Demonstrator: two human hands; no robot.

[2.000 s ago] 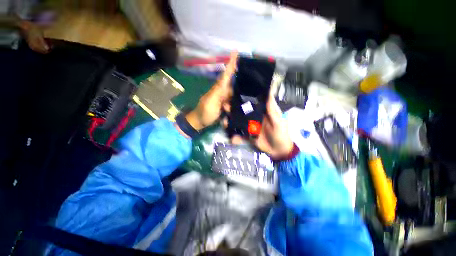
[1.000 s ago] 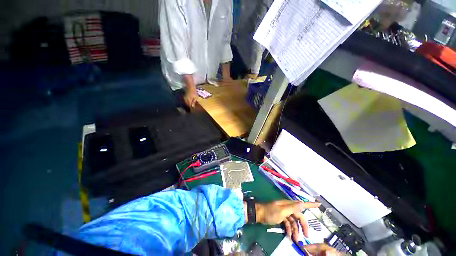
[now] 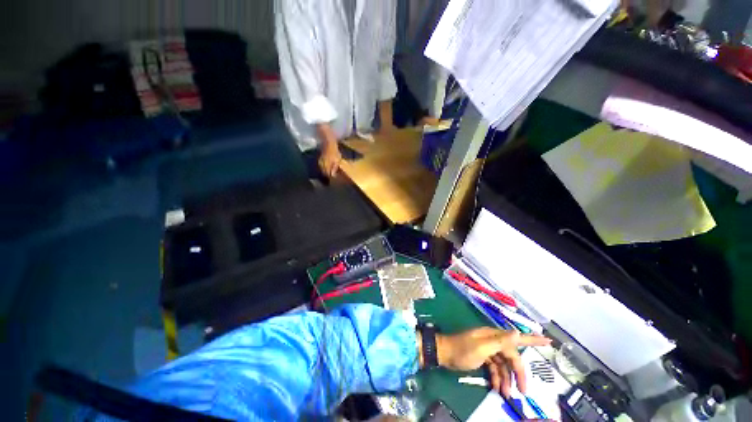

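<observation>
My left hand (image 3: 486,350), bare with a black wristband, reaches in from the left over white paper (image 3: 488,410) at the bottom. Its index finger points right; the other fingers bend down. Their tips are at a small dark-blue piece (image 3: 513,407), and I cannot tell whether they grip it. A thin light-blue rod (image 3: 536,406) lies just right of them. A sliver of skin at the bottom edge may be my right hand, otherwise cut off. A black phone-like slab (image 3: 439,413) is partly cut off at the bottom edge.
Multimeter (image 3: 356,259) with red probes (image 3: 346,290) and a tan perforated plate (image 3: 406,284) lie on the green mat (image 3: 449,317). A pen tray (image 3: 486,293) stands behind my hand, bottles (image 3: 702,407) at lower right. Two dark slabs lie on the black surface at left. A person in white stands beyond.
Since one second ago the view has shifted, so the bench appears farther right. My right hand has almost left the picture at the bottom. My left hand keeps nearly the same pose over the paper.
</observation>
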